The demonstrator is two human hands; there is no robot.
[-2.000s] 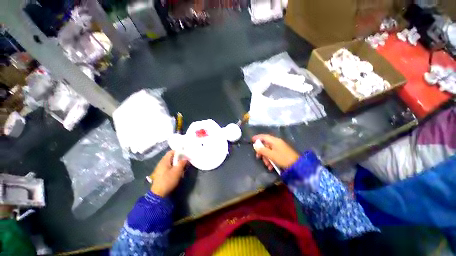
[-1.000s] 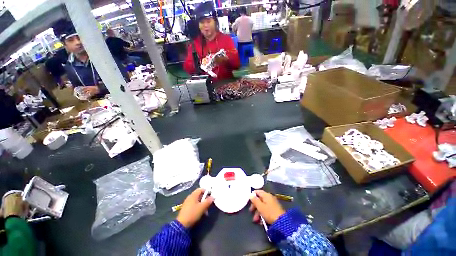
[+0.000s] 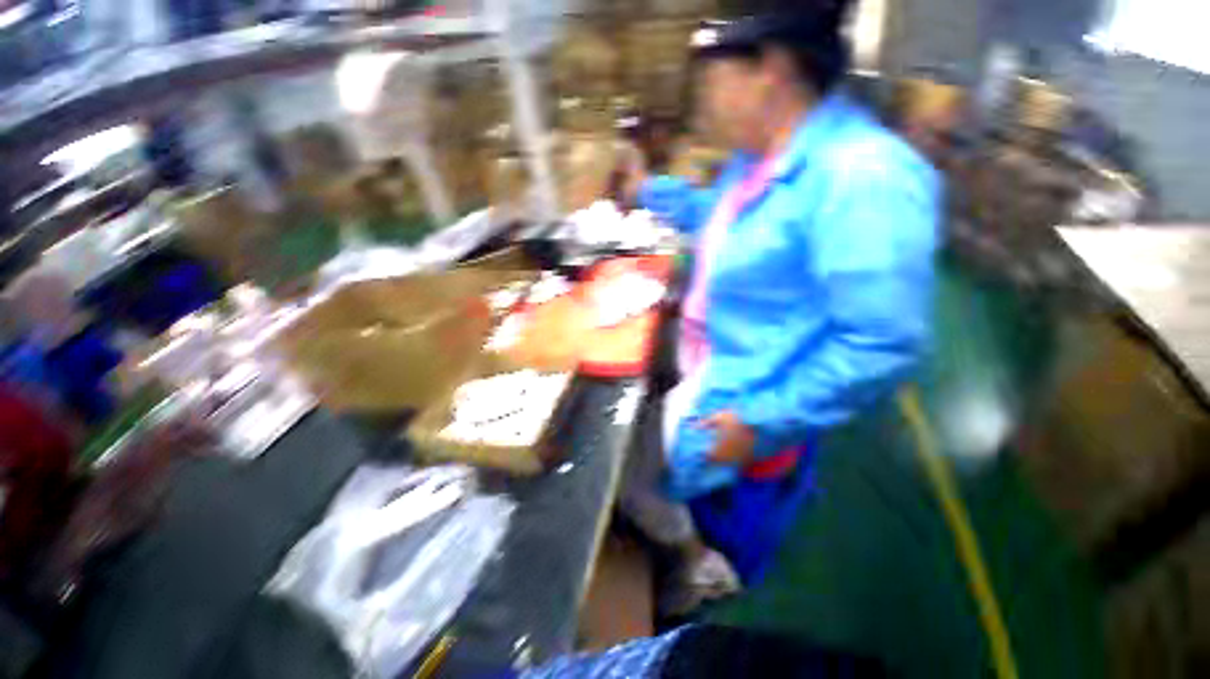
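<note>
The picture is strongly blurred. Neither of my hands shows; only a blue patterned sleeve of mine is cut off by the bottom edge. The clear plastic bag (image 3: pixel 385 570) lies nearest on the dark bench with white sticks (image 3: pixel 398 511) on it. A yellow-gold tip (image 3: pixel 433 655) shows beside the bag at the bottom edge. The white disc-shaped housing is out of view. A low open carton (image 3: pixel 498 458) behind the bag holds white ring parts (image 3: pixel 504 406).
A taller brown carton (image 3: pixel 385 338) stands behind the low one, beside a red mat (image 3: pixel 617 332) with white parts. A person in a blue jacket (image 3: pixel 849 252) stands at the right of the bench. Green floor with a yellow line (image 3: pixel 958 531) lies at right.
The view has swung to the right. My hands, the white housing and the left bags have left the picture. The neighbour in blue is now in view.
</note>
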